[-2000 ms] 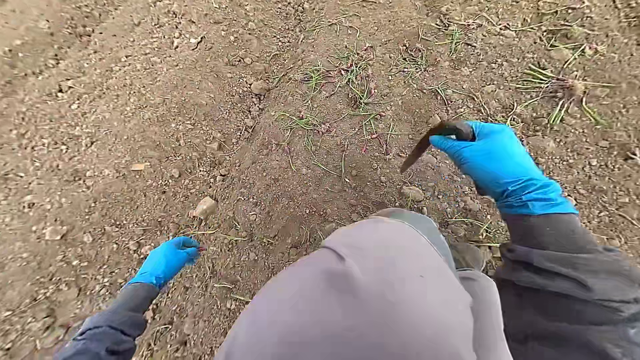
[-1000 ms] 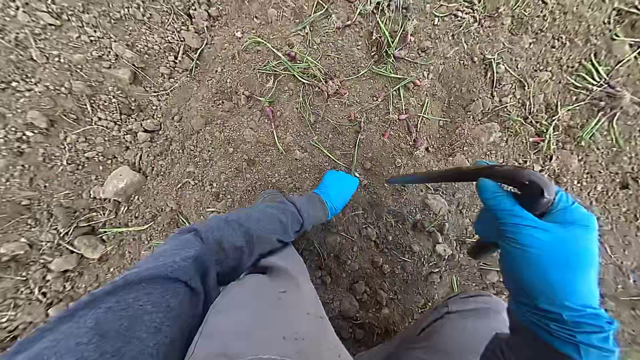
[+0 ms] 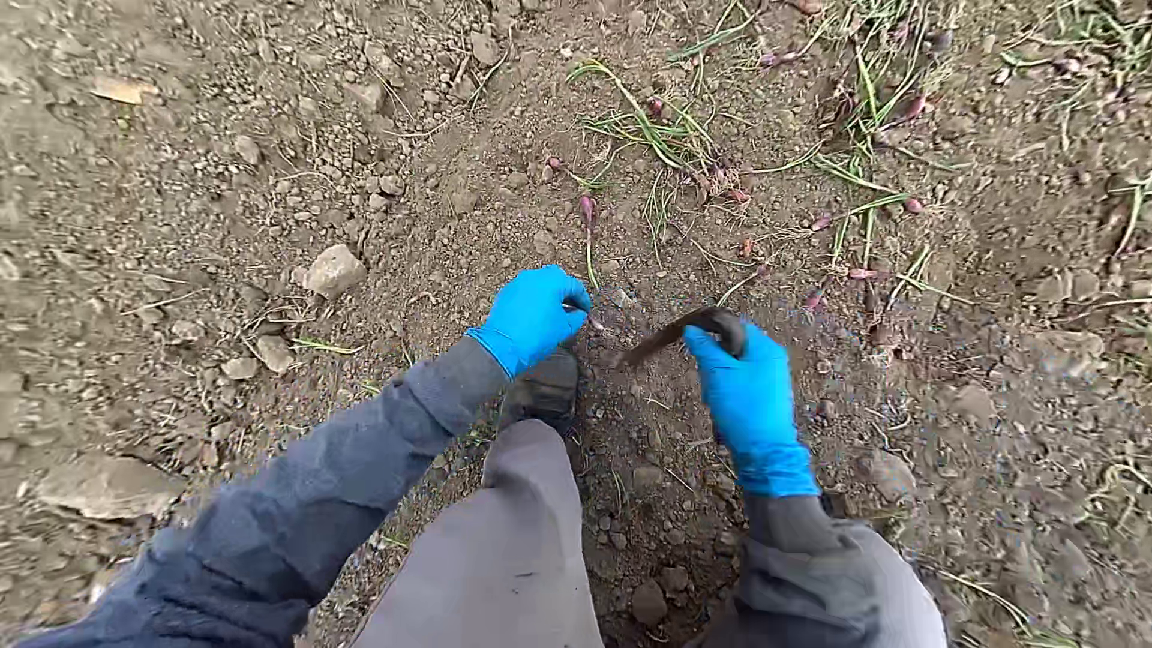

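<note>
My left hand (image 3: 537, 317), in a blue glove, is closed with finger and thumb pinched around a small, thin plant piece at the fingertips, perhaps an onion or shallot. My right hand (image 3: 751, 396), also gloved in blue, grips a hand tool with a dark, curved metal blade (image 3: 664, 337). The blade points left and down, a short way right of my left fingertips, over bare soil. A small purple-red bulb with a green stem (image 3: 588, 212) lies just above my left hand. More uprooted bulbs with green leaves (image 3: 670, 135) are scattered beyond both hands.
A pale stone (image 3: 334, 271) lies left of my left hand, and a larger flat rock (image 3: 112, 487) is at the lower left. My shoe (image 3: 543, 387) stands on the soil under my left wrist. A pile of bulbs and leaves (image 3: 868, 99) lies at the upper right.
My left hand has come in from the far left to the middle, near the blade. My right hand has moved inward with the tool, whose blade now tilts down to the left.
</note>
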